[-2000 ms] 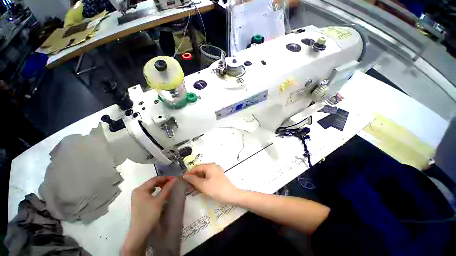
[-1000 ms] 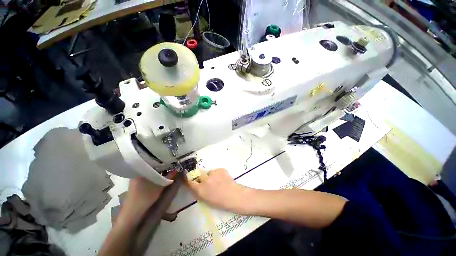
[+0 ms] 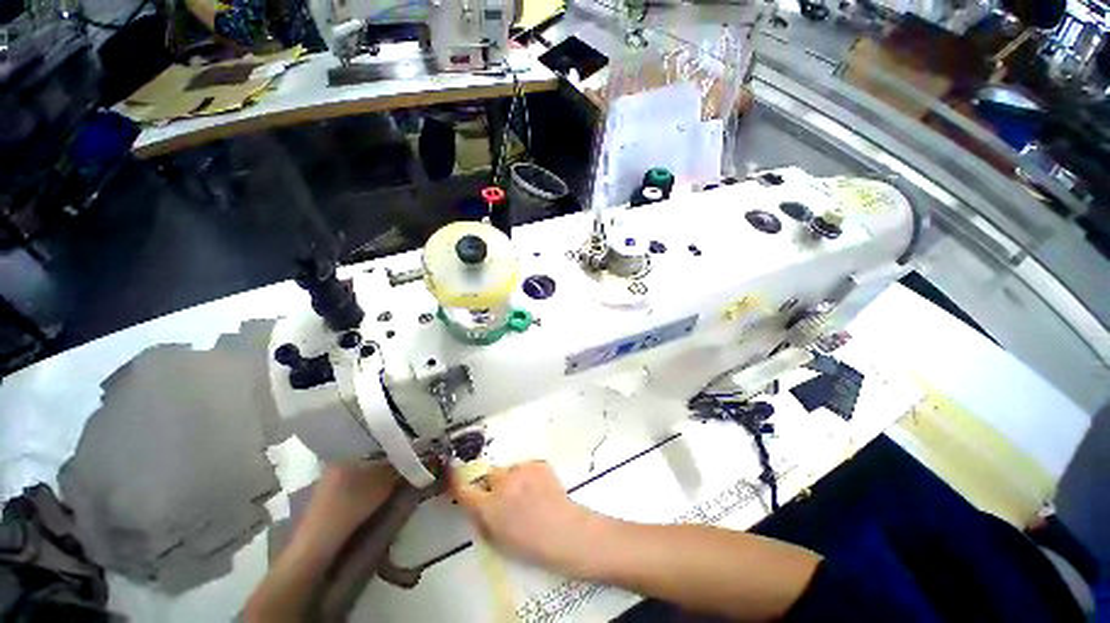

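Observation:
A grey-brown fabric piece [image 3: 365, 550] runs from under the sewing machine head [image 3: 505, 383] down toward the front edge, between my hands. My left hand [image 3: 353, 493] lies on its left side, its fingertips hidden behind the machine head near the needle. My right hand [image 3: 523, 511] is at the right of the needle, fingers bent and pressed down close to the presser foot area. The needle and the fabric edge under it are mostly hidden, so I cannot tell whether the right fingertips pinch the fabric.
A fanned stack of grey cut panels [image 3: 171, 456] lies left of the machine. A crumpled darker heap [image 3: 46, 554] is at the far left. A black tangle [image 3: 761, 426] and dark scraps [image 3: 830, 387] lie right of the needle. A yellow thread spool [image 3: 471, 274] stands on the head.
The view has shifted. Compared with two seconds ago, both hands and the fabric have moved in to the needle, and my left fingertips have gone behind the machine head.

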